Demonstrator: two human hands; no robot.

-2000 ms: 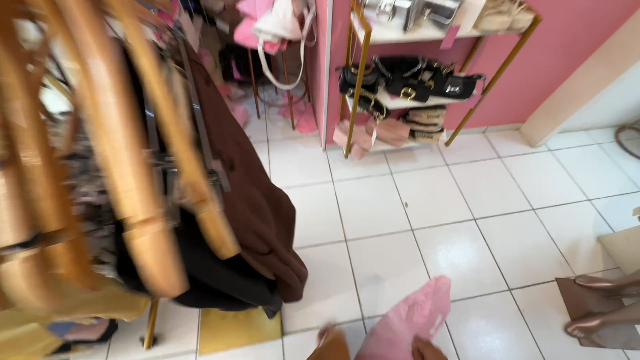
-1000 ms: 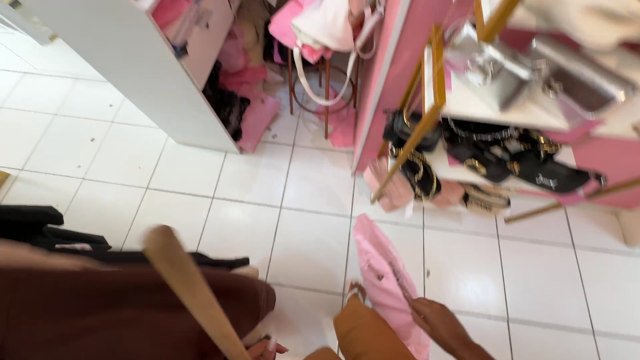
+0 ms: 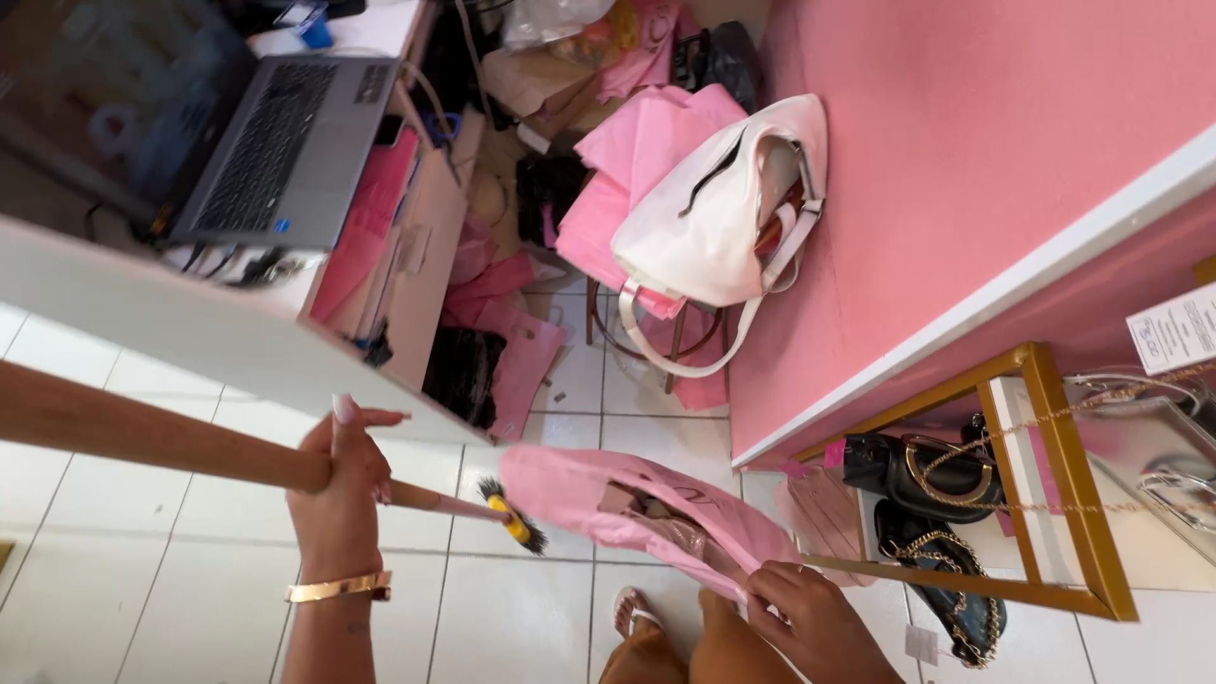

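My left hand (image 3: 337,475), with a gold bracelet at its wrist, is around the wooden handle (image 3: 171,427) of a broom. The broom's head (image 3: 511,516), yellow with dark bristles, is low over the tiled floor beside a pink bag. In my right hand (image 3: 793,603) is the rim of that pink bag (image 3: 655,503), whose mouth gapes; something glittery pink shows inside. My foot in a white sandal (image 3: 635,616) is below the bag.
A laptop (image 3: 285,152) stands on a white desk at upper left. Ahead, a white handbag (image 3: 708,214) and pink bags rest on a stool (image 3: 676,351) by the pink wall. At right is a gold-framed shelf (image 3: 1073,484) with black handbags (image 3: 936,475). Pink bags (image 3: 522,356) lie under the desk.
The view has swung left and nearer to the desk and stool. The clothes and hangers seen earlier are out of view. The broom's head has come into view.
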